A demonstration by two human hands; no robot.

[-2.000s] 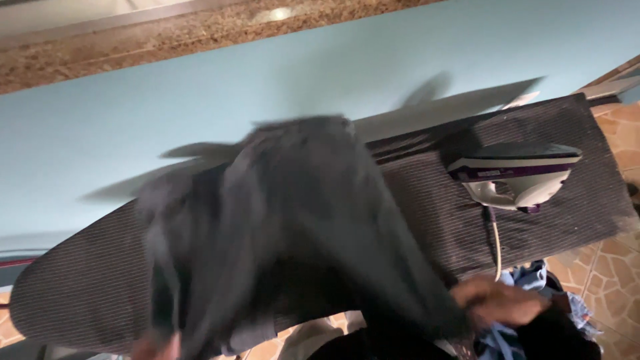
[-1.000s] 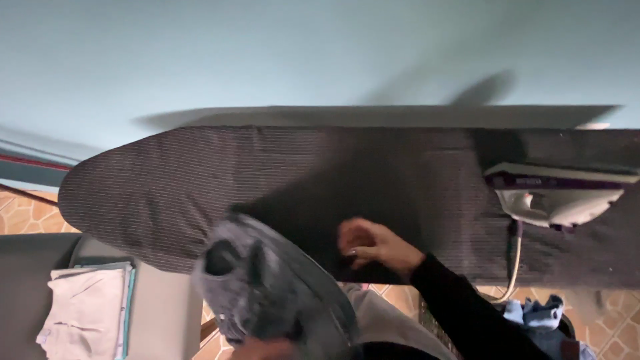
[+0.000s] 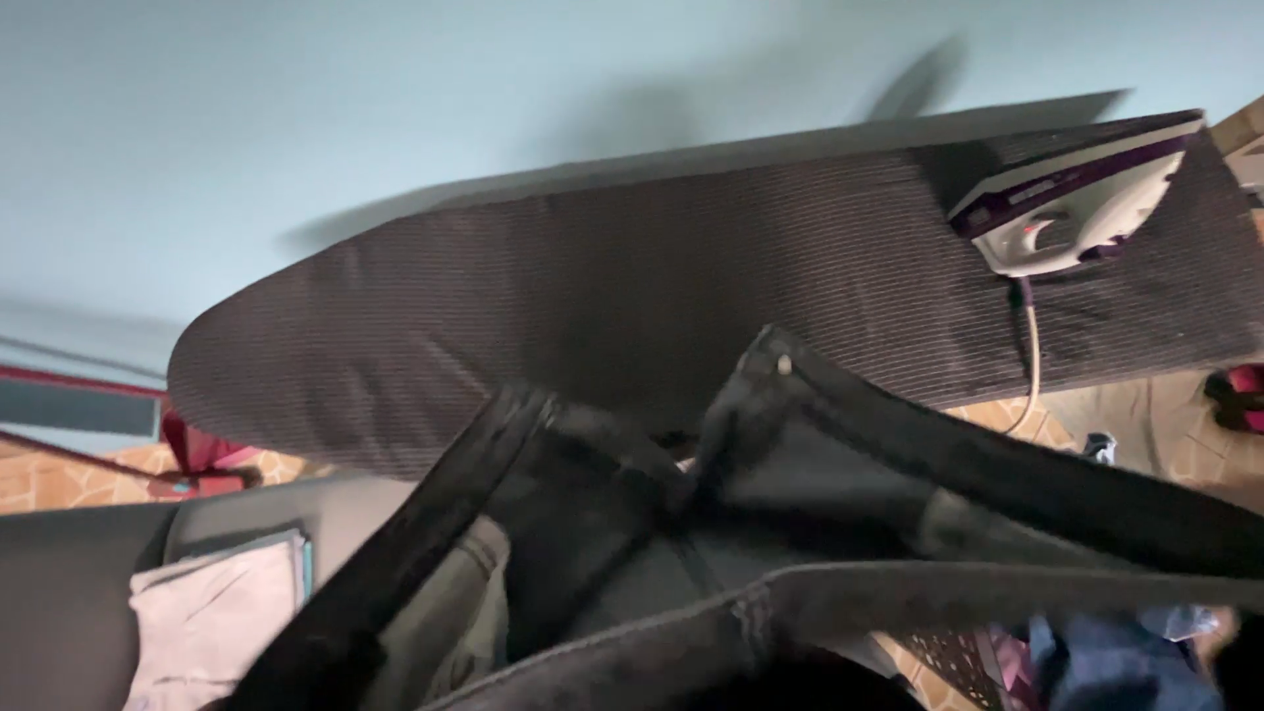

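A pair of dark grey trousers (image 3: 780,592) fills the lower middle of the view, close to the camera. Its waistband is spread wide and unfastened at the front, with the button end lying over the near edge of the ironing board (image 3: 592,286). Pale pocket linings show inside. My left hand and my right hand cannot be made out; the trousers and the frame's edges hide them. On the board's right part rests a white and purple steam iron (image 3: 1076,202), its cord (image 3: 1034,355) hanging over the near edge.
A light blue wall runs behind the board. At lower left, folded pale clothes (image 3: 217,612) lie on a grey padded seat (image 3: 69,592). A basket (image 3: 953,662) and blue clothes (image 3: 1116,662) are at lower right. Red items (image 3: 202,464) stand near the board's left tip.
The trousers, bunched at the lower middle a second ago, are now spread at the waistband. My right hand, seen over the board's near edge then, is out of sight now.
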